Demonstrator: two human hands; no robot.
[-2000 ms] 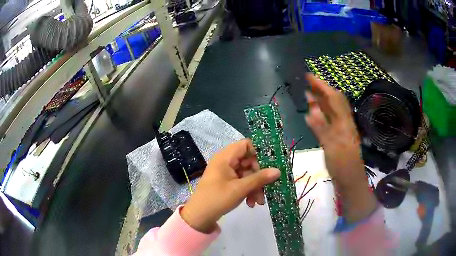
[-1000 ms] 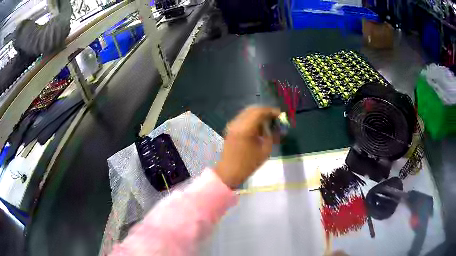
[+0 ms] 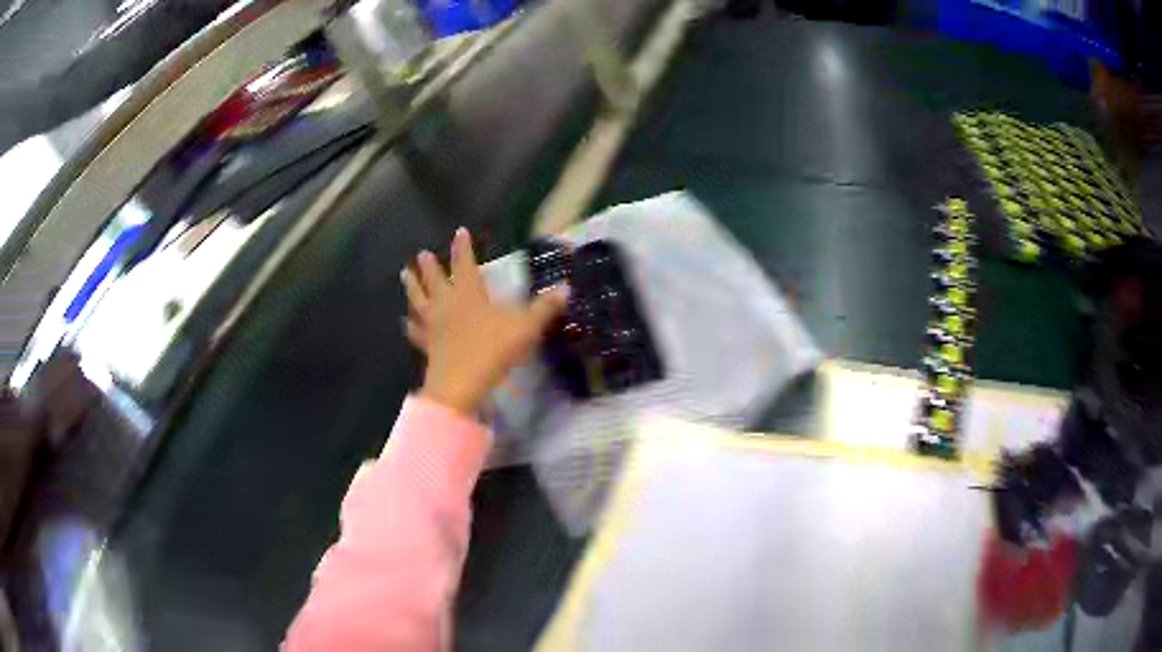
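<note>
A black plastic housing (image 3: 602, 318) lies on a translucent whitish wrap sheet (image 3: 726, 280) left of centre. My left hand (image 3: 474, 325) is open beside the housing's left edge, fingers spread, thumb tip at or over that edge. I cannot tell whether it touches. A PCB panel strip (image 3: 949, 318) lies to the right with its yellow blocks up, its near end on the white sheet. My right hand is not in view. The picture is blurred.
A white work sheet (image 3: 777, 548) lies in front. Red wires (image 3: 1027, 583) and black wires (image 3: 1035, 490) are piled at its right. Yellow-and-black stacked board panels (image 3: 1058, 185) stand at the far right. The conveyor's pale rail (image 3: 589, 178) runs behind the housing.
The view has swung left. The PCB strip, earlier held green side out, now lies with yellow blocks up. My left hand has moved left to the housing and opened.
</note>
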